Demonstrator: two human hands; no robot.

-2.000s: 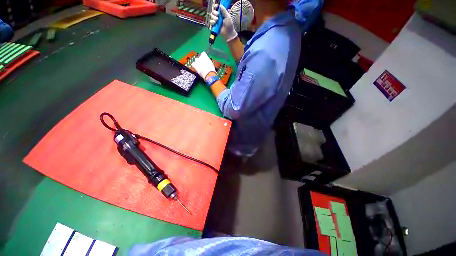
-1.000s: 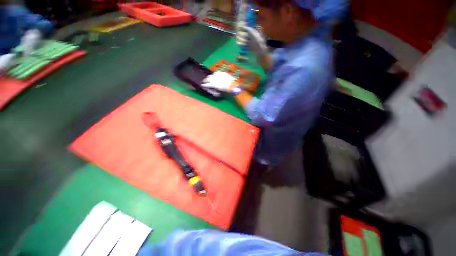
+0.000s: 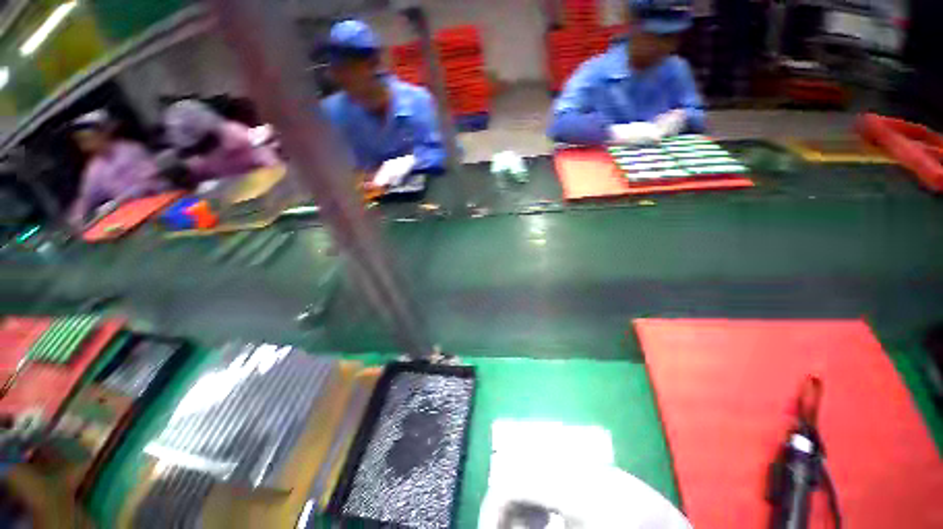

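White strips [image 3: 548, 442] lie on the green mat at the bottom centre, overexposed. A blurred white rounded shape, probably my gloved right hand [image 3: 620, 503], is cut off by the bottom edge beside or over them. Its fingers and any grip cannot be made out. My left hand is not in view. The black electric screwdriver [image 3: 796, 480] lies on the red-orange sheet [image 3: 724, 387] at the right, its tip out of the picture. The black screw tray [image 3: 470, 413], full of tiny silver pieces around a dark patch, stands left of the strips.
Silver ridged strips [image 3: 233, 413] are stacked on cardboard [image 3: 336, 434] at left. A blurred upright pole [image 3: 352, 227] rises behind the tray. The dark green conveyor [image 3: 579, 253] crosses beyond the bench. Across it, a worker's gloved hands touch boards [image 3: 677, 160]. A red bin [image 3: 905, 145] is far right.
The view has swung left, bringing the screw tray, silver strips and workers across the conveyor into view. The near neighbour has left view. A white shape has replaced my blue sleeve at the bottom edge.
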